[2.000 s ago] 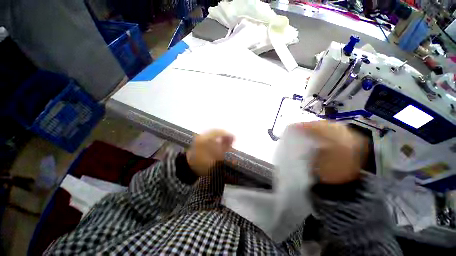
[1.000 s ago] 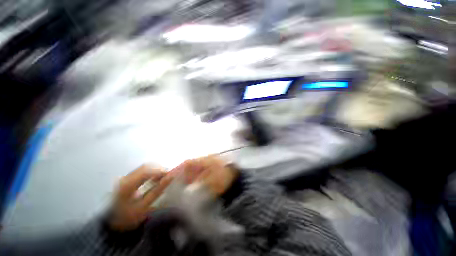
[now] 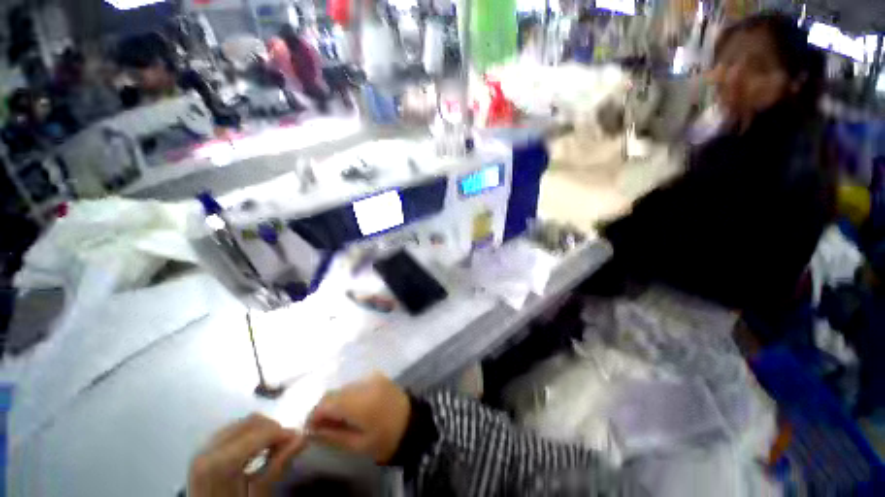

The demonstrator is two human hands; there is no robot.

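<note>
My left hand [image 3: 241, 460] and my right hand [image 3: 363, 419] are close together at the front edge of the white table [image 3: 155, 388], low in the view. Their fingertips meet over a small bit of white fabric [image 3: 307, 427], which is blurred and mostly hidden by the fingers. The white sewing machine [image 3: 340, 199] with two lit screens stands behind them. A thin black bent guide [image 3: 255, 359] with a rounded end lies on the table just beyond my hands.
A black phone [image 3: 409, 281] and pale slips [image 3: 514, 272] lie right of the needle area. A crumpled white fabric pile [image 3: 107, 238] is at the back left. White pieces [image 3: 650, 408] are heaped at the right, beside a blue crate [image 3: 825, 427]. A person in black [image 3: 728, 204] is at the right.
The view has swung right and up, bringing the person and the heap of white pieces into view. My hands, apart two seconds ago, are together; the larger white piece under my right hand is out of sight.
</note>
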